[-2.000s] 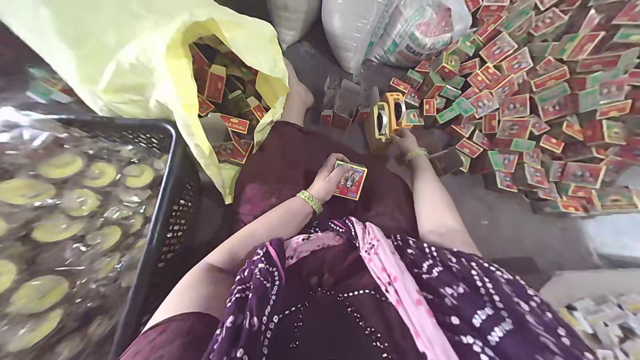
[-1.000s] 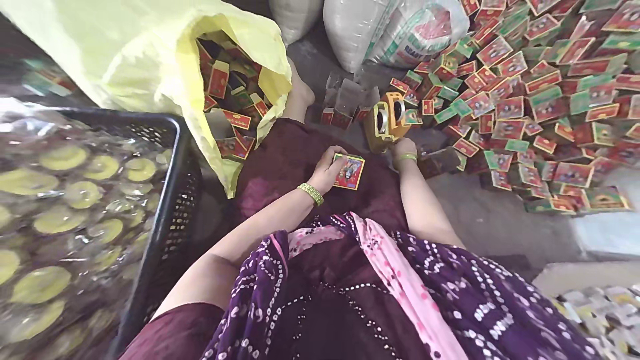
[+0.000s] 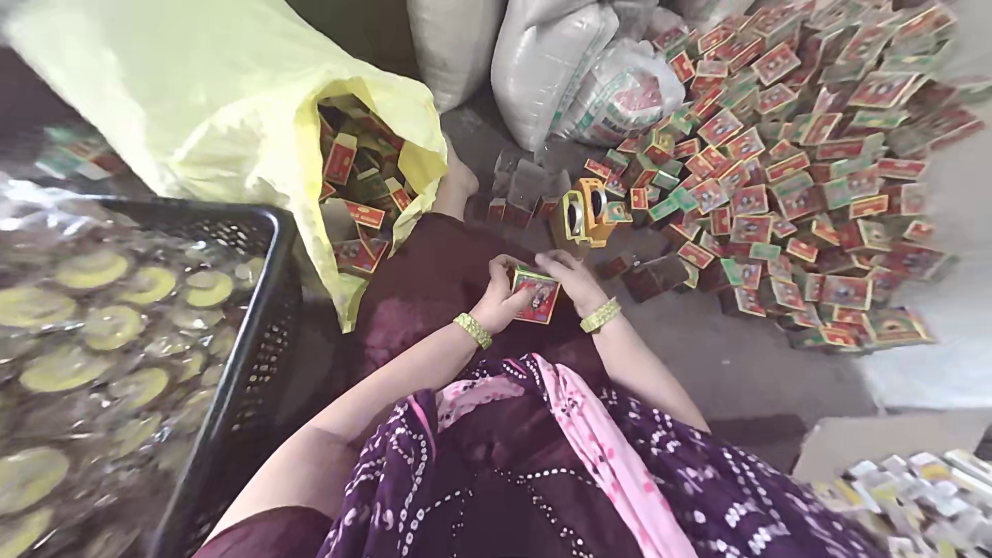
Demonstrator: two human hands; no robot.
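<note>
A small red box with a green and yellow edge (image 3: 537,299) is gripped in my left hand (image 3: 500,298), whose thumb lies over its printed face. Close to the box's upper right edge are the fingers of my right hand (image 3: 572,280); whether they grip it is not clear. Beyond my hands a yellow tape dispenser (image 3: 587,213) stands on the floor. To its left are grey boxes with red parts (image 3: 525,186), and a dark box (image 3: 655,277) lies to its lower right. More red and green boxes (image 3: 341,159) fill the mouth of a pale yellow sack (image 3: 225,116).
Many red and green boxes (image 3: 750,200) are heaped on the floor at right. Full white sacks (image 3: 535,70) stand at the top. A black plastic crate (image 3: 267,232) of clear-wrapped round yellowish items is at left. At bottom right, a cardboard box (image 3: 837,438) holds small pale pieces.
My right hand has moved from beside the tape dispenser toward me, up to the box in my left hand. The left hand still holds the red box over my lap.
</note>
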